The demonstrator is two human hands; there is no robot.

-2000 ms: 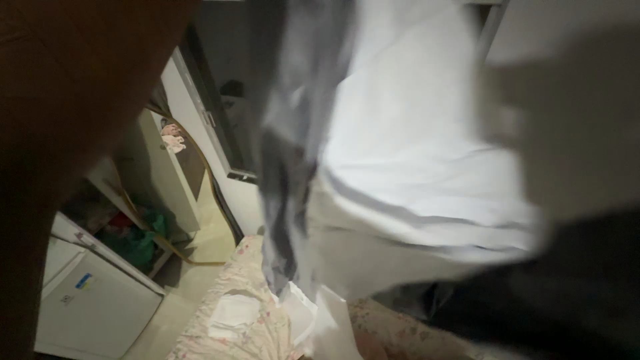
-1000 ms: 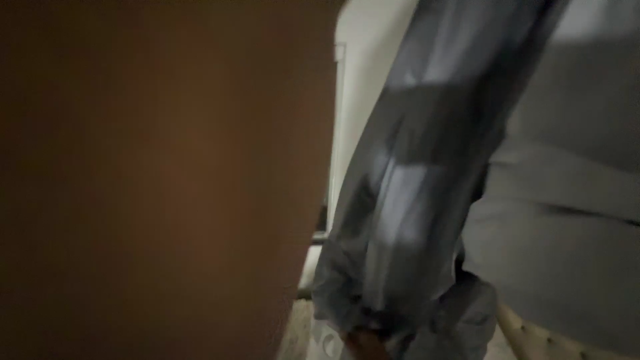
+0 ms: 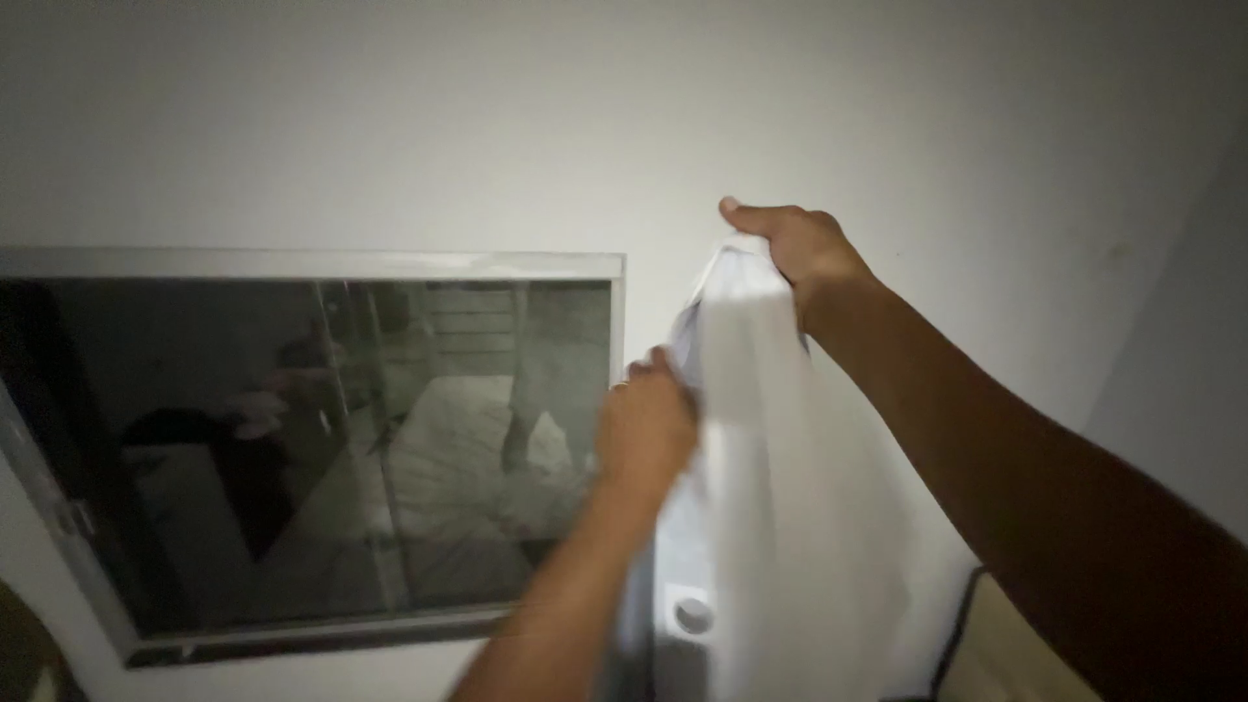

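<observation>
A white cloth (image 3: 770,439), with a bluish-grey side, hangs in front of the wall right of the window. My right hand (image 3: 804,244) is raised and shut on the cloth's top edge, its thumb pointing up to the left. Lower and to the left, my left hand (image 3: 648,419) grips the cloth's left edge; its fingers are blurred and a ring shows on one. The lower part of the cloth runs out of view at the bottom.
A sliding glass window (image 3: 390,439) with a light metal frame fills the left, its pane reflecting the room. A white wall plate with a round opening (image 3: 692,614) sits below my left hand. A beige, dark-edged object (image 3: 1004,643) stands at lower right.
The view has swung up to the wall and window. Both hands now show holding the white cloth up, where earlier grey and white cloth hung close to the camera.
</observation>
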